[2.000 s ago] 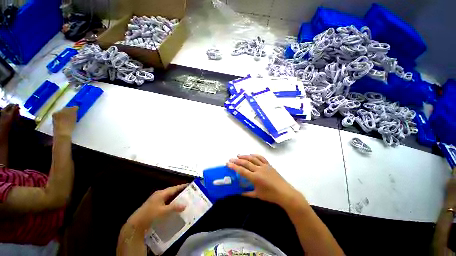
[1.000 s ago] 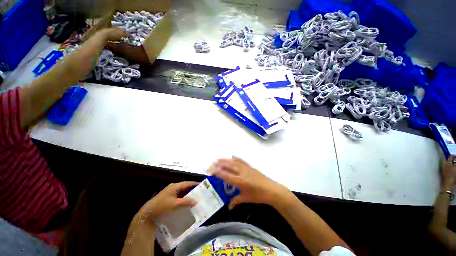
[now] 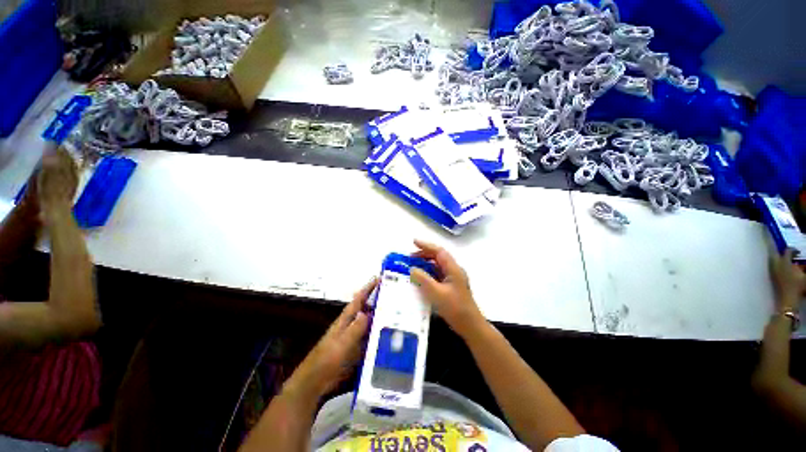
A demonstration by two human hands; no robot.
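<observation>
A white and blue window box is held upright above my lap at the bench's front edge. The blue tray with a white piece shows through its window, so the tray is inside. My left hand holds the box along its left side. My right hand is at the box's top right, with fingers at the blue top end. Whether the top flap is closed is hard to tell.
Flat retail boxes lie piled on the white tabletop. Coiled cables are heaped behind, one coil lying apart. A cardboard carton of white pieces stands back left. A neighbour's arms are left, another person's hand right.
The blue tray has gone into the box, and the box has turned from slanted to upright. My right hand has moved to its top. The left neighbour's arm has drawn back from the carton.
</observation>
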